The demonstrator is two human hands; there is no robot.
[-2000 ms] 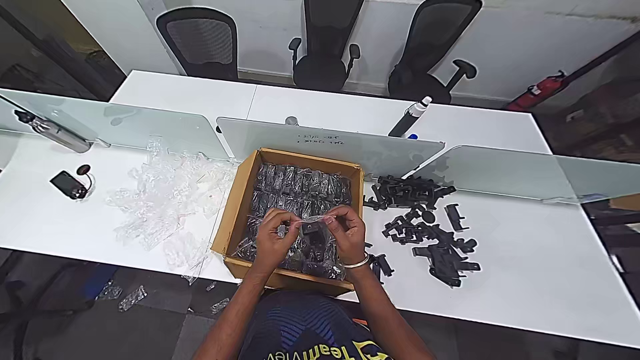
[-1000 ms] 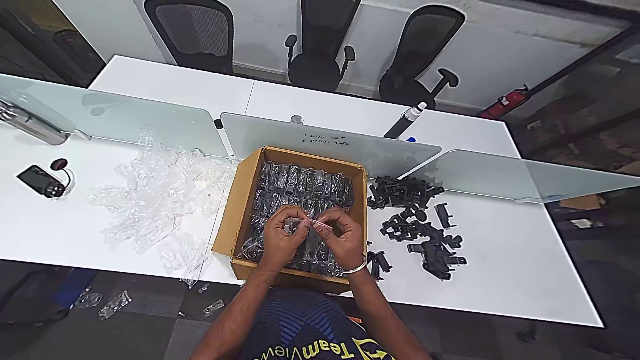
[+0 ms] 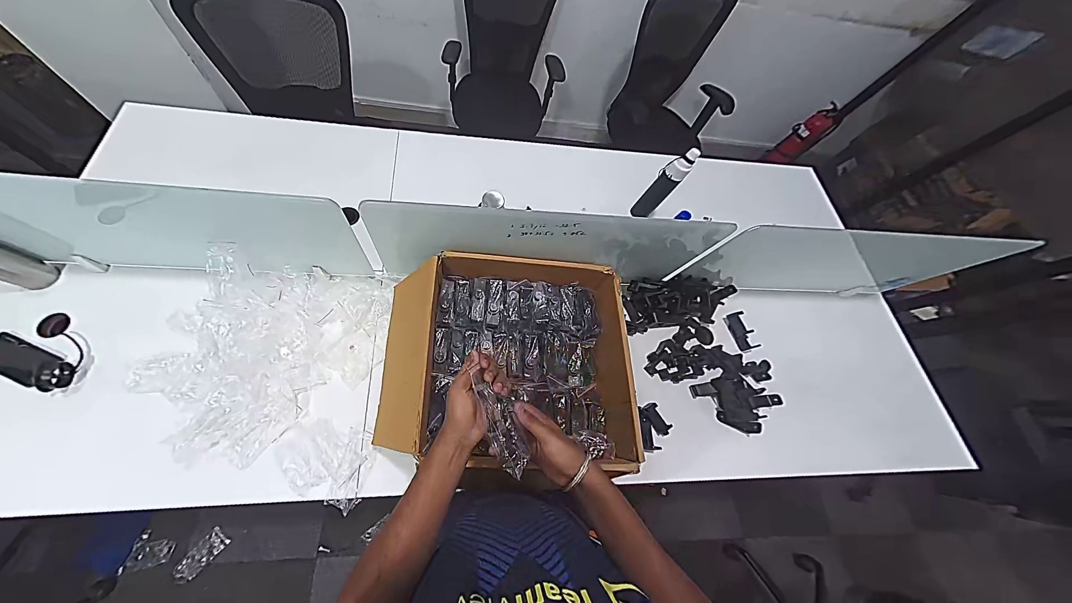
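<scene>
Between my two hands, over the near part of an open cardboard box [image 3: 405, 360], is a black part in a clear plastic bag [image 3: 506, 431]. My left hand [image 3: 471, 400] holds the bag from its left side, and my right hand [image 3: 548, 440] grips it from the right, thumb on top. Rows of bagged black parts [image 3: 519, 306] fill the box. Black plastic parts without bags [image 3: 729, 389] lie in a loose pile right of the box. To its left spreads a heap of crumpled clear plastic bags [image 3: 260, 368]. What exactly the bagged part is cannot be told.
Frosted glass dividers [image 3: 536, 230] run across the white table behind the box. A black bottle with a white top [image 3: 666, 184] lies beyond them. At the far left are a black device [image 3: 33, 362] and a metal bottle [image 3: 25, 268]. Plastic bags [image 3: 201, 554] lie on the floor.
My hands were pinching a small clear piece together over the box; now they are lower and apart, with a bagged black part between them.
</scene>
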